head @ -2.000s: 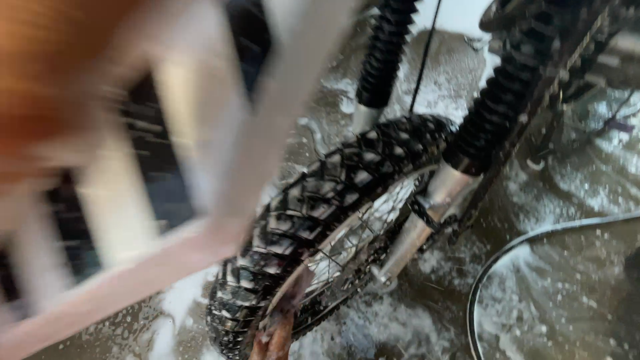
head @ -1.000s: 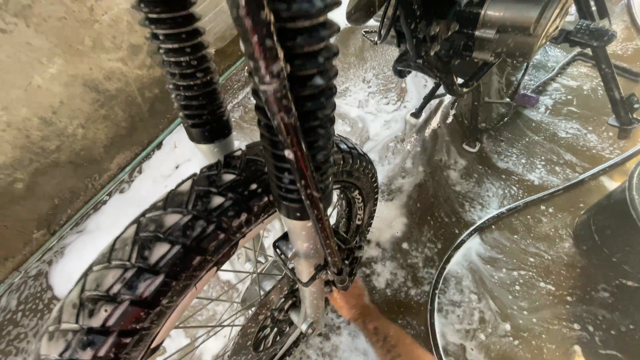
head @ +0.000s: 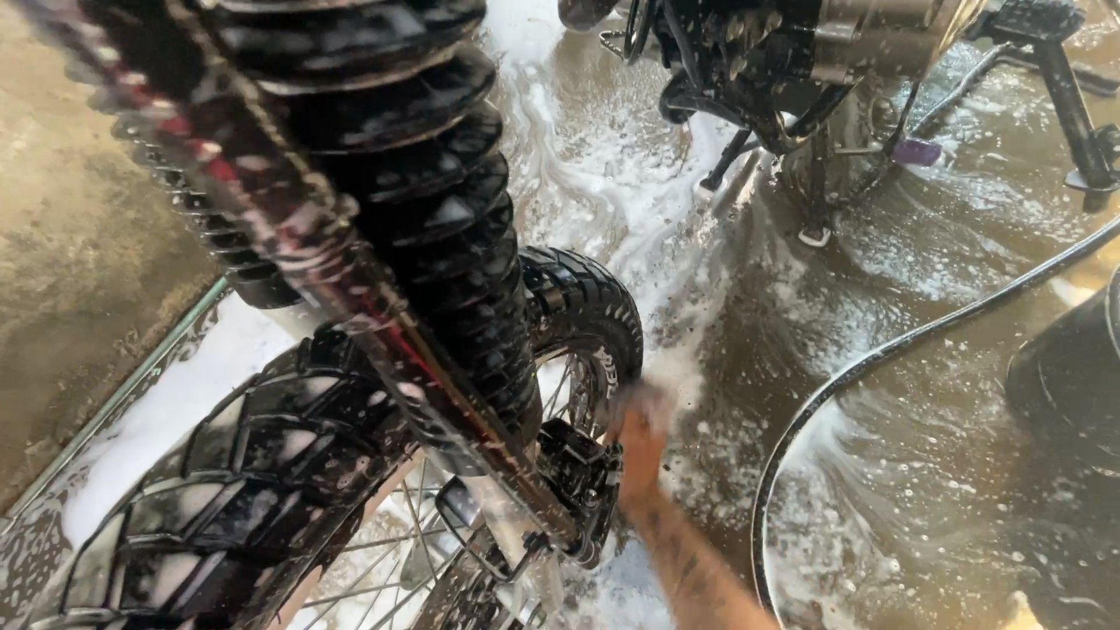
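Note:
A motorcycle's front wheel, with a wet knobbly tyre (head: 219, 499) and wire spokes (head: 394, 542), fills the lower left. Black rubber fork gaiters (head: 420, 192) rise above it, crossed by a dark, soapy bar with red on it (head: 350, 289). My right hand (head: 643, 433) reaches in from the bottom beside the rear side of the wheel, close to the brake caliper (head: 577, 464). Its fingers are blurred against the tyre's far part (head: 591, 306); something greyish may be in them, but I cannot make it out. My left hand is out of sight.
Foam and water cover the floor (head: 612, 192). A black hose (head: 814, 402) curves on the right, near a dark bucket-like container (head: 1072, 376). The engine (head: 787, 52) and a stand leg (head: 1072, 122) are at the upper right. A rough wall (head: 96, 219) borders the left.
My right hand has moved up from beside the fork's lower end to the tyre's far part. The view has shifted closer to the fork gaiters.

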